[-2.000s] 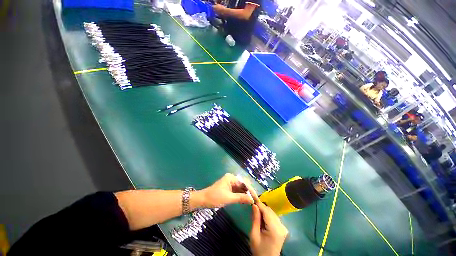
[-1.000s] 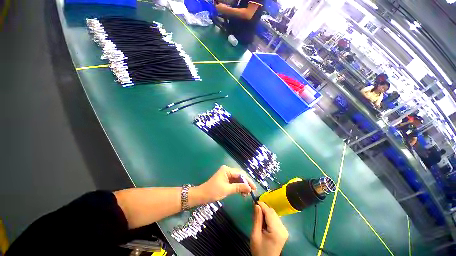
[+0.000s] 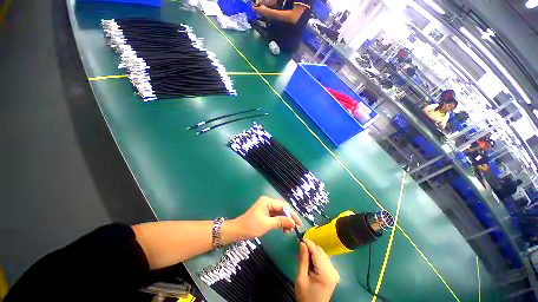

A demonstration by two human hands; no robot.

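My left hand (image 3: 266, 217) pinches the white end of a black cable assembly (image 3: 298, 232) between thumb and fingers. My right hand (image 3: 317, 272) grips the same cable just below, on its black part. Most of this cable is hidden by my right hand. The yellow and black heat gun (image 3: 349, 232) lies just beyond my hands, its metal nozzle pointing right. A row of black cables with white ends (image 3: 251, 272) lies under and beside my forearm. Another cable bundle (image 3: 277, 166) lies beyond my hands.
A large cable stack (image 3: 171, 61) lies at the far left, with two separate cables (image 3: 227, 120) nearer. A blue bin (image 3: 327, 103) with red and white items stands beyond the yellow tape. A coworker's arm (image 3: 282, 13) shows at the far table edge. The gun's cord runs toward the bottom edge.
Since the first frame my left hand has moved slightly up and away from my right, showing the white cable end and black part between them. Little differs from one second ago.
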